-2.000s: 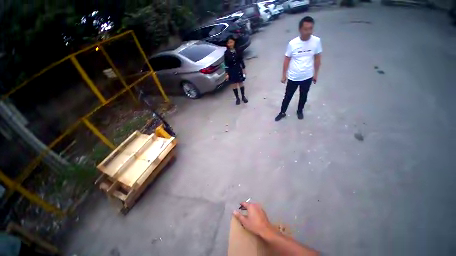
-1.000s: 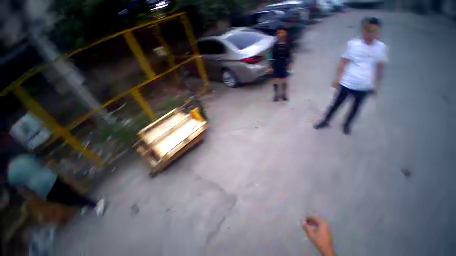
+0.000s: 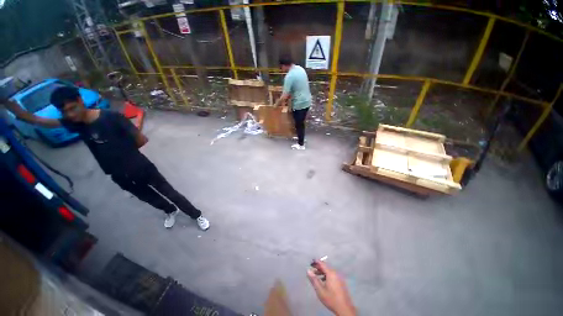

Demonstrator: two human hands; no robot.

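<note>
My right hand (image 3: 332, 289) comes in from the bottom edge, right of centre. Its fingers are closed around a small thin dark thing with a white end (image 3: 323, 258); it is too small to tell if this is the marker pen. Left of the hand, the pointed corner of a brown cardboard sheet (image 3: 278, 301) rises from the bottom edge; what holds it is hidden. My left hand is out of the picture.
Wrapped cartons (image 3: 18, 281) blur at lower left, beside the dark platform (image 3: 157, 290) and blue truck (image 3: 37, 179). A person in black (image 3: 117, 145) stands left; another (image 3: 297, 92) handles wooden boards (image 3: 276, 120) by the fence. Pale pallets (image 3: 407, 154) lie right.
The view has swung left: the fence, truck and person in black have come in, the two people by the cars have gone out. The pallets now appear further right.
</note>
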